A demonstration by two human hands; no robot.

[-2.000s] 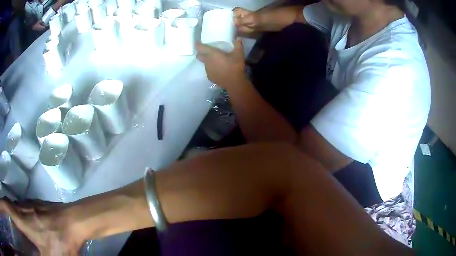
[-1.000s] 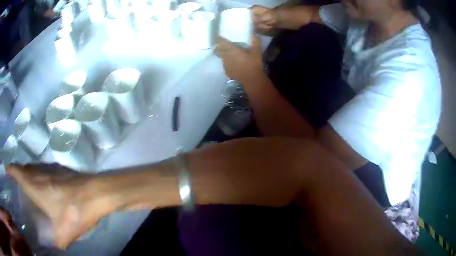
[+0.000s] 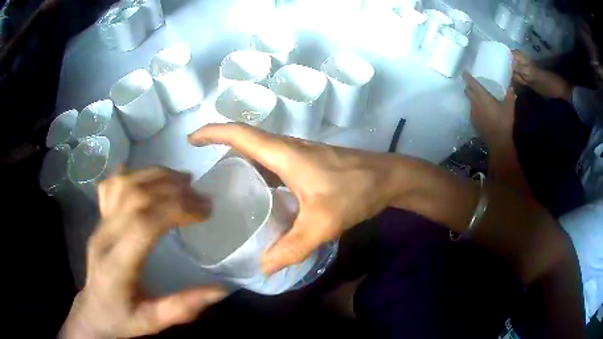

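Observation:
A white housing is tilted in front of me, its hollow mouth facing up toward me. Clear film glints around its lower right side. My right hand, with a silver bangle on the wrist, holds the housing from the right, thumb at the near side and fingers stretched along the far side. My left hand is blurred at the housing's left, with curled fingertips by the rim and thumb below. I cannot tell whether it grips the housing or film. The housing's base is partly hidden.
White housings stand mouth up on the white table beyond my hands, one group close behind. A thin dark strip lies to the right. At right, another person's hands hold a white housing; crumpled film is near the table edge.
The view has swung left. My right hand has come from the lower left, where no housing showed in it, to a housing in front of me. My left hand is now clearly in view.

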